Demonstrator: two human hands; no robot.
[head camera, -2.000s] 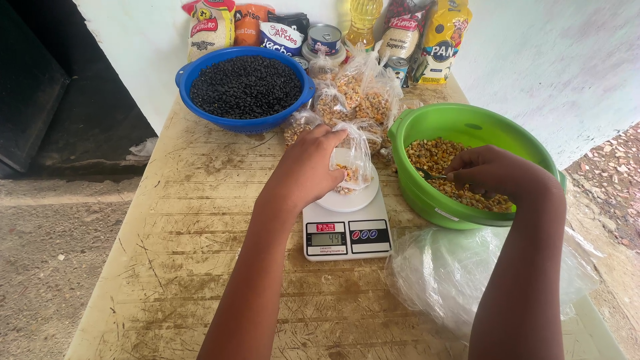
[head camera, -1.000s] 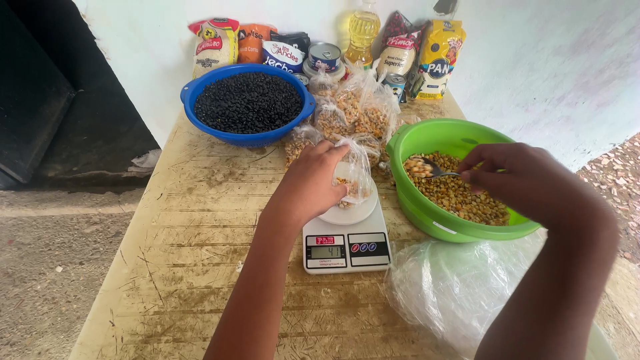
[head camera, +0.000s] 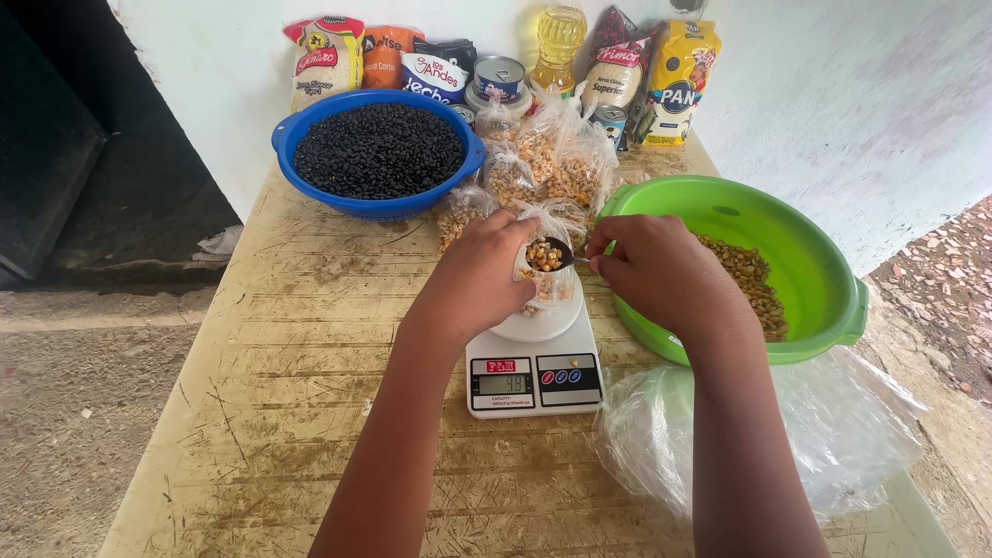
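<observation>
My left hand holds the rim of a clear plastic bag with some corn kernels inside, which rests on the round plate of a white digital kitchen scale. Between the fingers of my right hand is the handle of a metal spoon, its bowl heaped with kernels at the bag's mouth. One kernel lies on the scale's button panel. Just right of the scale stands a green plastic basin with more kernels gathered on its left side, partly hidden behind my right hand.
Behind my hands are several filled bags of kernels. A blue colander of black beans stands at the back left. Food packages, cans and an oil bottle line the wall. Clear plastic bags lie at the right front.
The right hand has moved left from over the green basin to the bag, bringing the loaded spoon. The left hand stays at the bag on the scale.
</observation>
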